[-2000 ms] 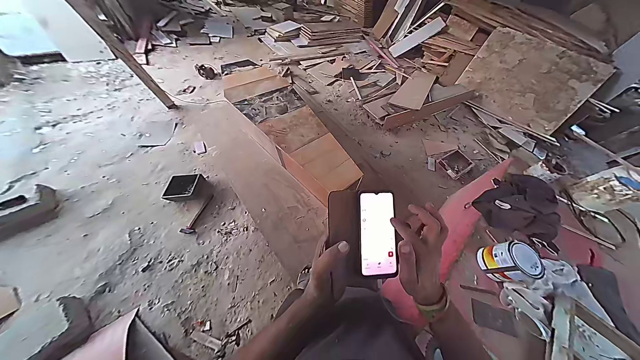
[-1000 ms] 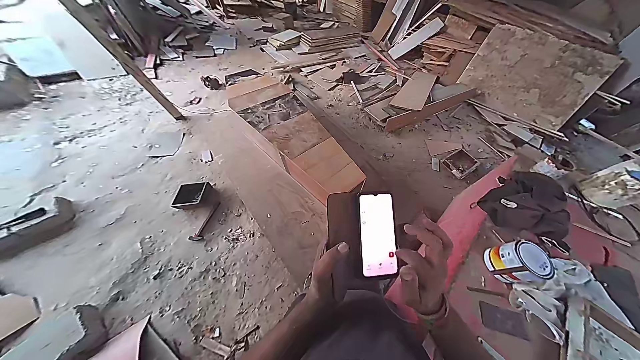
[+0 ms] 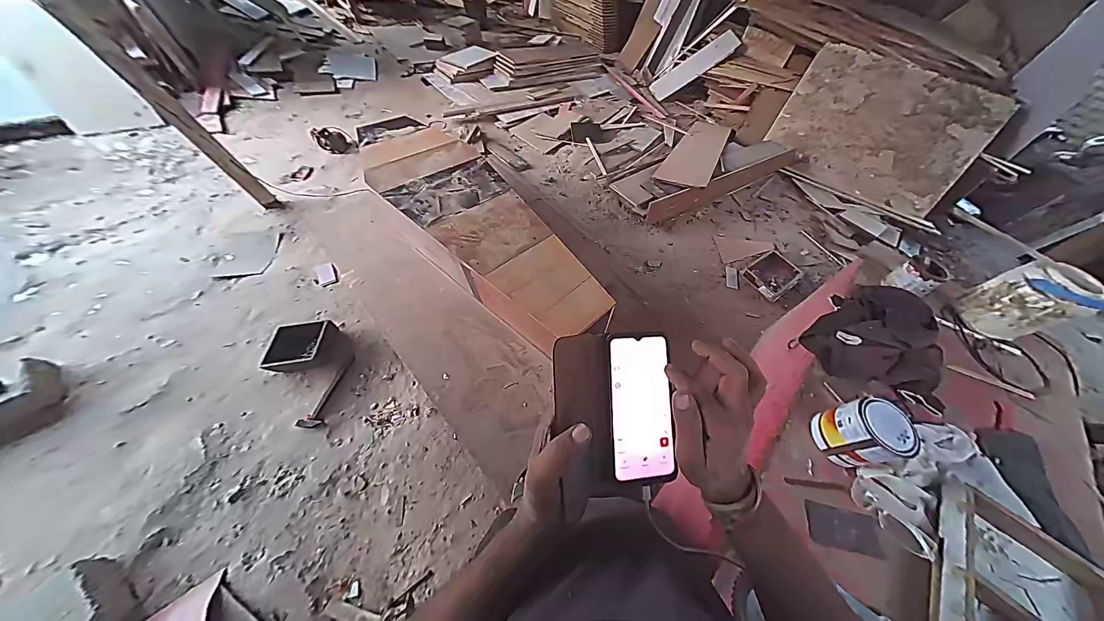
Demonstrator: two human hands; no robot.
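A smartphone (image 3: 640,405) with a bright, lit screen lies in an open dark flip case (image 3: 580,379), low in the middle of the view. My left hand (image 3: 556,474) grips the case from its left side, thumb on the cover. At the phone's right edge is my right hand (image 3: 720,414), fingers bent and apart, a band around its wrist; whether a fingertip touches the phone I cannot tell. A pale cable (image 3: 668,530) runs from the phone's lower end toward my right forearm.
Ahead stands a long wooden cabinet-like box (image 3: 552,289) on the dusty ground. A black container (image 3: 300,347) and a hammer (image 3: 326,395) lie left. To the right are a paint can (image 3: 867,431), dark cloth (image 3: 875,336) and a wooden frame (image 3: 953,552). Scrap boards (image 3: 694,155) are piled behind.
The fingers of my right hand have shifted slightly beside the phone. My left hand keeps its hold on the case.
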